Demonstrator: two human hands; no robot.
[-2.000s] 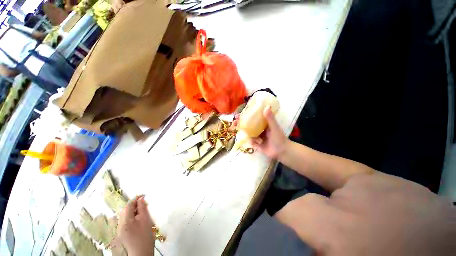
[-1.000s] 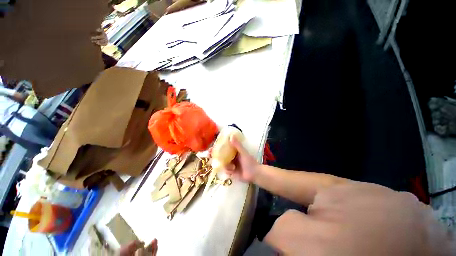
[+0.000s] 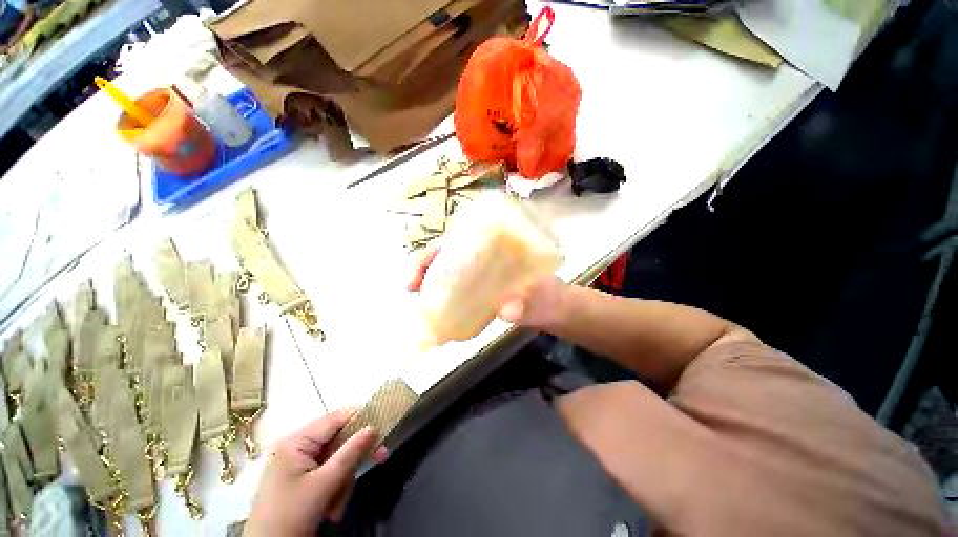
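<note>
My left hand (image 3: pixel 320 467) holds a khaki webbing strap tab (image 3: pixel 382 411) by one end at the table's front edge; its ribbed end points up and right. No hook shows on it. My right hand (image 3: pixel 536 304) holds the cream-yellow glue bottle (image 3: pixel 488 267), tilted down to the left and blurred, above and right of the tab. The bottle and tab are apart. The pile of waiting tabs (image 3: pixel 446 199) lies behind the bottle, partly hidden by it. Laid-out tabs (image 3: pixel 128 325) with gold snap hooks (image 3: pixel 189 495) overlap in rows at the left.
A knotted red plastic bag (image 3: pixel 517 105) stands behind the pile, a black crumpled lump (image 3: pixel 597 175) beside it. Folded brown panels (image 3: pixel 368 52) lie at the back. A blue tray (image 3: pixel 226 173) holds an orange glue pot (image 3: pixel 173 134) and a whitish bottle (image 3: pixel 223 117). A dark thin rod (image 3: pixel 399 160) lies near the pile.
The view has shifted. My left hand has come from the laid-out tabs to the front edge and now clearly holds a tab. The bottle has moved from the waiting pile's right side toward me.
</note>
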